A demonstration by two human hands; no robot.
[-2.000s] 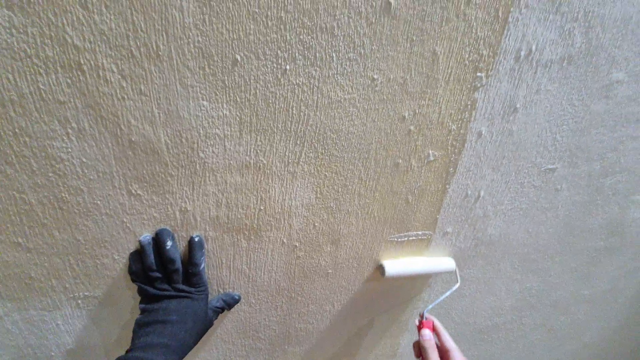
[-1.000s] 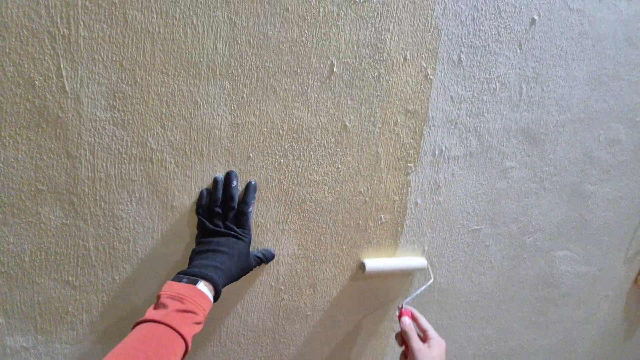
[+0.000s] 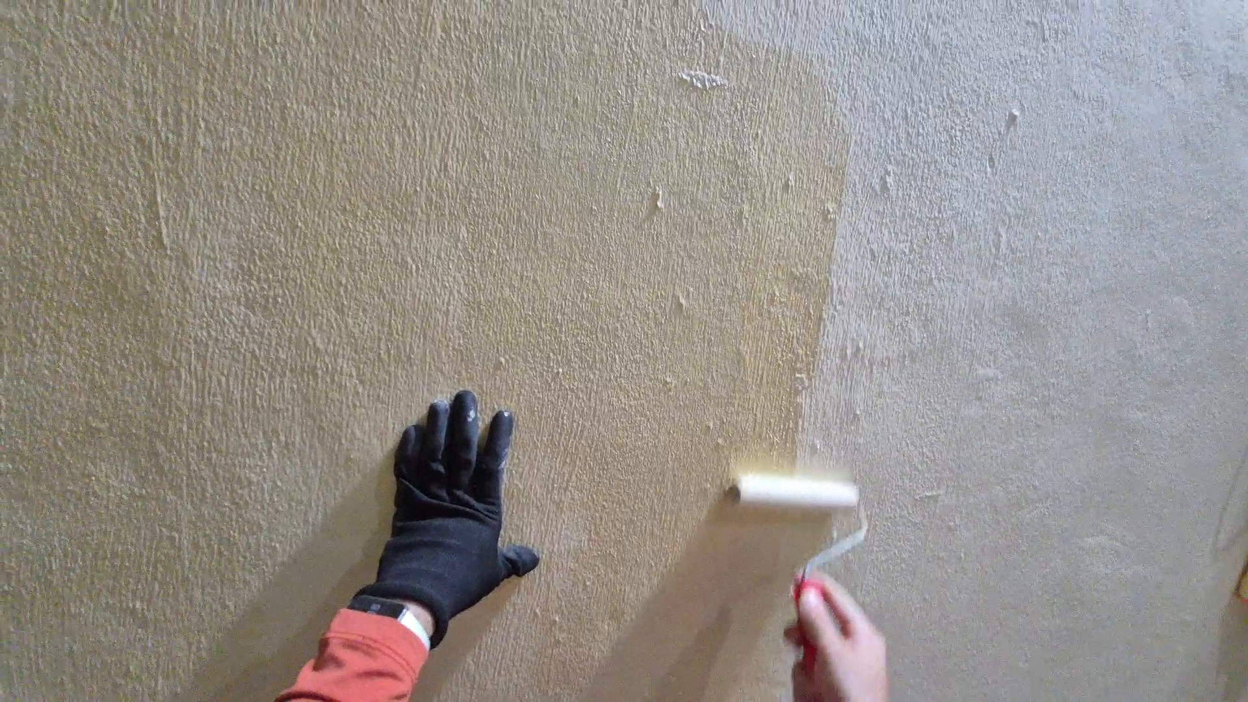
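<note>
My left hand [image 3: 450,517], in a black work glove with pale specks on the fingertips, rests flat on the textured wall [image 3: 292,244] with its fingers apart. A wristwatch [image 3: 378,607] and an orange-red sleeve [image 3: 366,658] show below it. At the lower right, my bare right hand [image 3: 838,639] is closed around the red handle of a small paint roller [image 3: 795,490]. The white roller cover lies level against the wall, slightly blurred, across the boundary between the yellowish-tan coating and the paler grey surface.
The paler grey part of the wall [image 3: 1053,292] fills the right side. Small raised lumps dot both parts, and a white rough patch [image 3: 703,79] shows near the top. An orange-brown object [image 3: 1242,583], too cut off to identify, is at the right edge.
The view has shifted between frames. My right hand still holds the roller on the wall, and the gloved left hand remains spread on it. The orange-red sleeve, unseen two seconds ago, is in view.
</note>
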